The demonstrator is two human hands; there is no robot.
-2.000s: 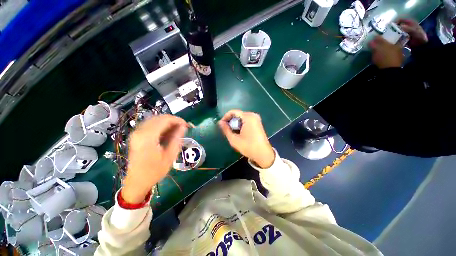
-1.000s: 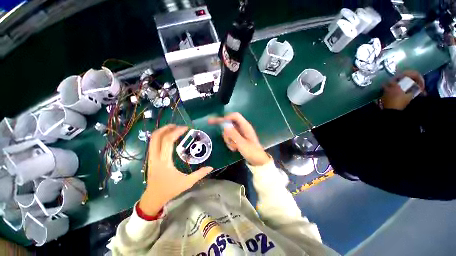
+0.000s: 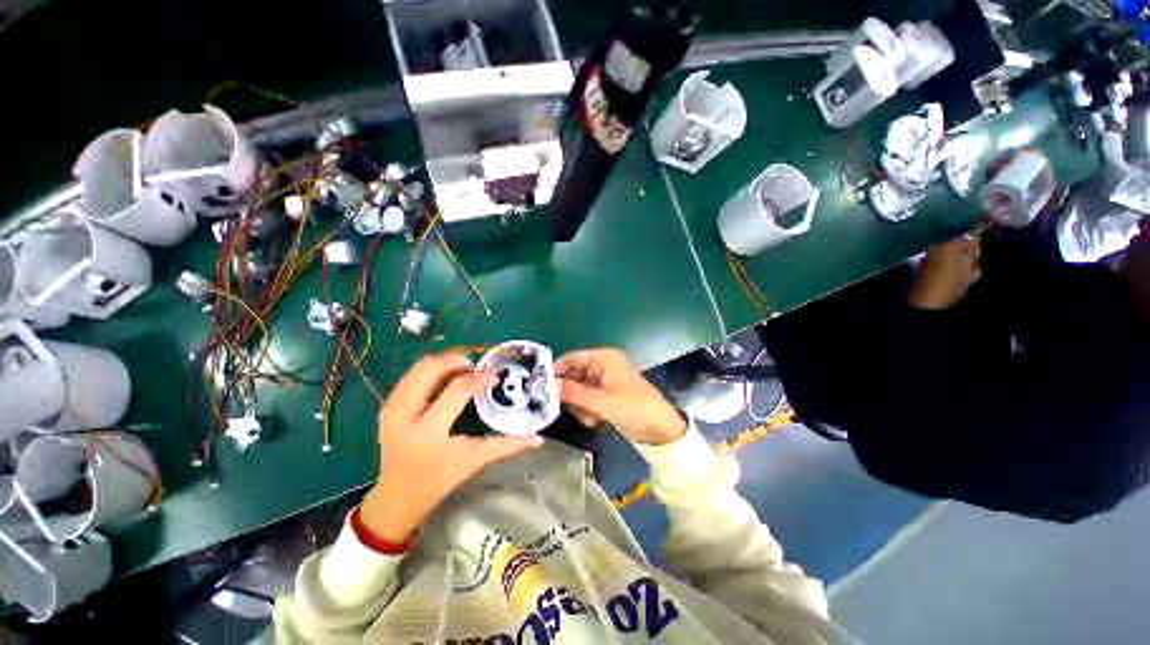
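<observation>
A white housing shell (image 3: 515, 422) is held near the bench's front edge, its open mouth facing up. A white round inner base with dark openings shows inside it. My left hand (image 3: 435, 435) grips the shell from the left, thumb along the near side and fingertips at the rim. My right hand (image 3: 614, 393) is at the shell's right side, its fingertips on the rim. Whether the right fingertips also hold a small part cannot be told. Thin orange wire shows beside the shell's far left rim.
Stacked white shells (image 3: 78, 271) stand at left, beside tangled wired motors (image 3: 322, 202). A screw feeder (image 3: 486, 114) and black hanging screwdriver (image 3: 618, 107) are ahead. Two white housings (image 3: 767, 209) stand right of them. A person in dark clothes (image 3: 958, 378) works at right.
My left hand has closed onto the shell, and my right hand has come to its right rim. The screwdriver appears more tilted. The neighbour's hand and white part have shifted.
</observation>
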